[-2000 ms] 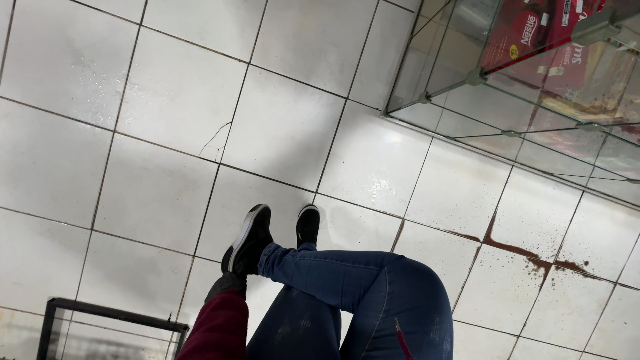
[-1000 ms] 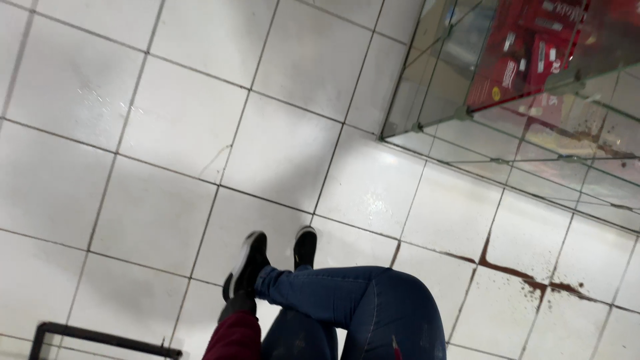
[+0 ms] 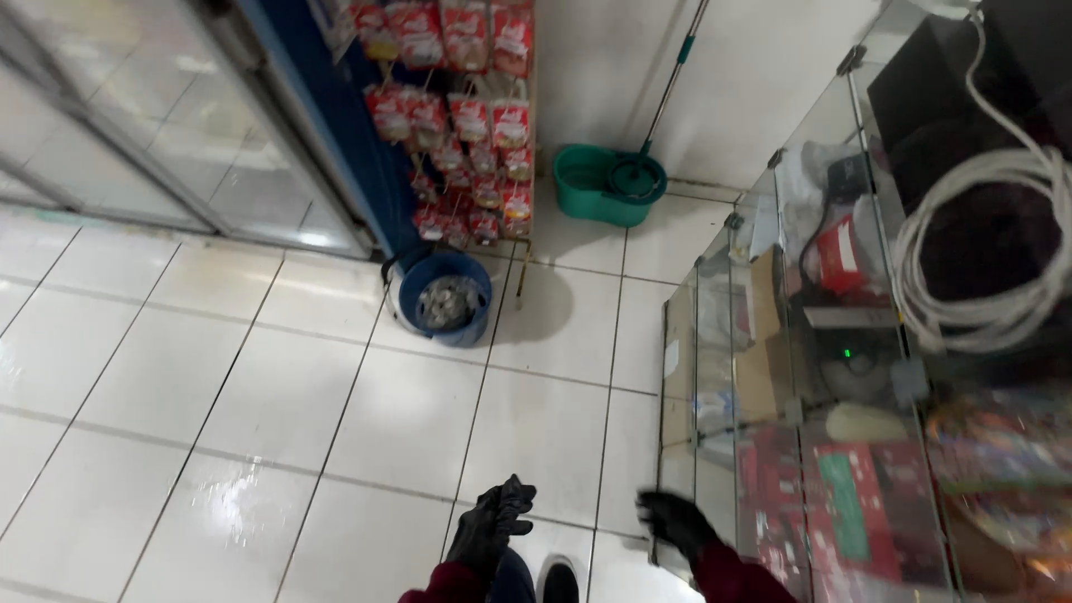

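At the bottom centre is my left hand (image 3: 494, 523), in a black glove below a maroon sleeve. Its fingers look bunched, with dark folds around them; whether something black is held there, I cannot tell. My right hand (image 3: 677, 521), gloved in black too, is blurred beside the lower left edge of a glass display case (image 3: 695, 435), fingers pointing left and nothing visible in it. Farther ahead, a blue bucket (image 3: 469, 328) with a grey mop head (image 3: 448, 303) inside stands on the tiles. Near the wall is a green spin-mop bucket (image 3: 586, 205) with a mop handle (image 3: 670, 88) rising from it.
Red hanging packets (image 3: 469, 117) fill a rack behind the blue bucket. Glass sliding doors (image 3: 243, 159) line the left side. A coiled white cable (image 3: 921, 293) lies over the case at right. White floor tiles (image 3: 402, 419) have wet-looking shiny patches. A shoe (image 3: 559, 578) shows below.
The view has swung to another part of the room, bringing the buckets and rack into sight. Both gloved hands now show, spread apart; earlier a maroon sleeve was visible low in the frame.
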